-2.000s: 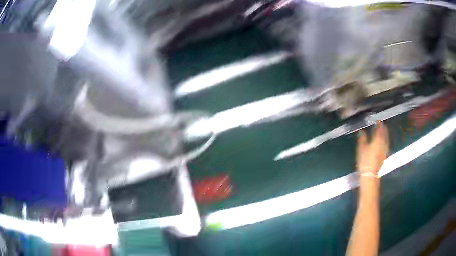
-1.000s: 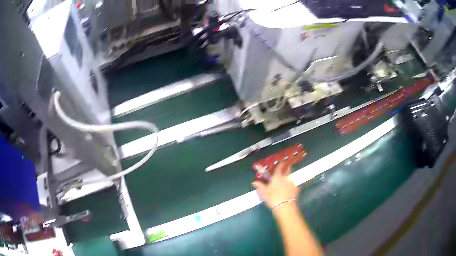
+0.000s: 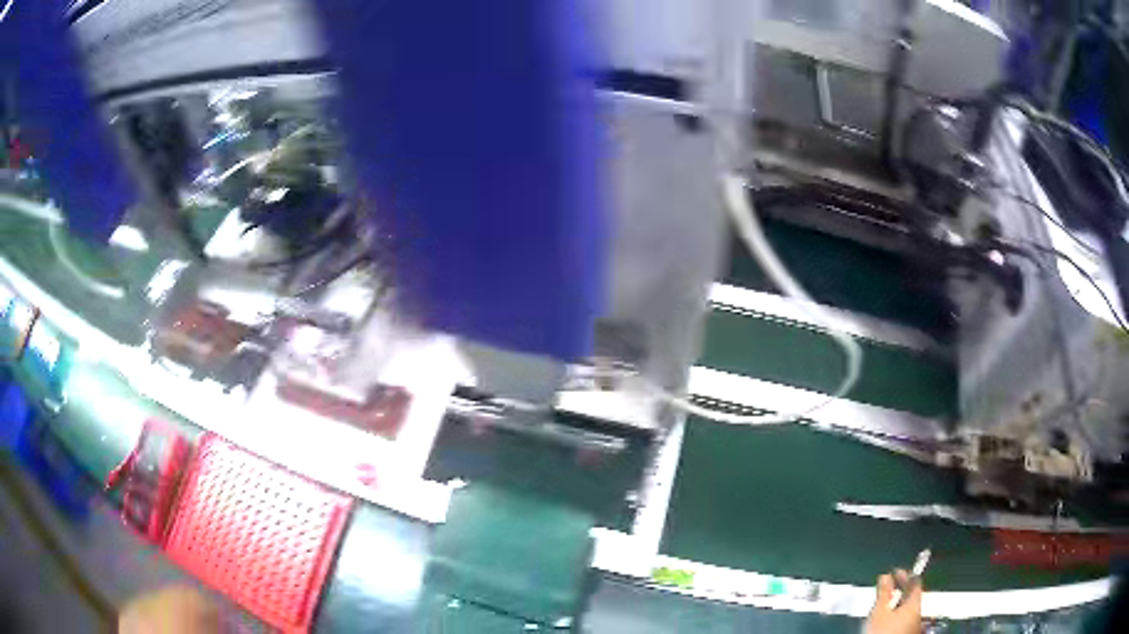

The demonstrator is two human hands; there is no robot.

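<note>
My right hand [image 3: 896, 602] is at the lower right edge, cut off by the frame, over the bench's white front strip. A small pale, narrow shape shows at its fingertips; I cannot tell whether it is a finger or a held thing. My left hand [image 3: 171, 612] is a blurred patch at the bottom left, mostly cut off, its fingers not visible. A bright red dimpled tray [image 3: 258, 530] lies at the lower left. Red-brown fixtures [image 3: 344, 406] lie blurred under the machine at left. Another red-brown fixture [image 3: 1059, 547] lies on the green bench at far right.
A large blue panel [image 3: 477, 173] hangs at upper centre. A pale cable [image 3: 852, 359] loops over the green bench [image 3: 755, 495]. A machine [image 3: 1021, 359] stands at right. A red-cased object [image 3: 151, 481] lies beside the tray.
The view has swung left, bringing in the red tray and blue panel. The red-brown fixture that was at my right hand no longer shows there. My left hand has come partly into view.
</note>
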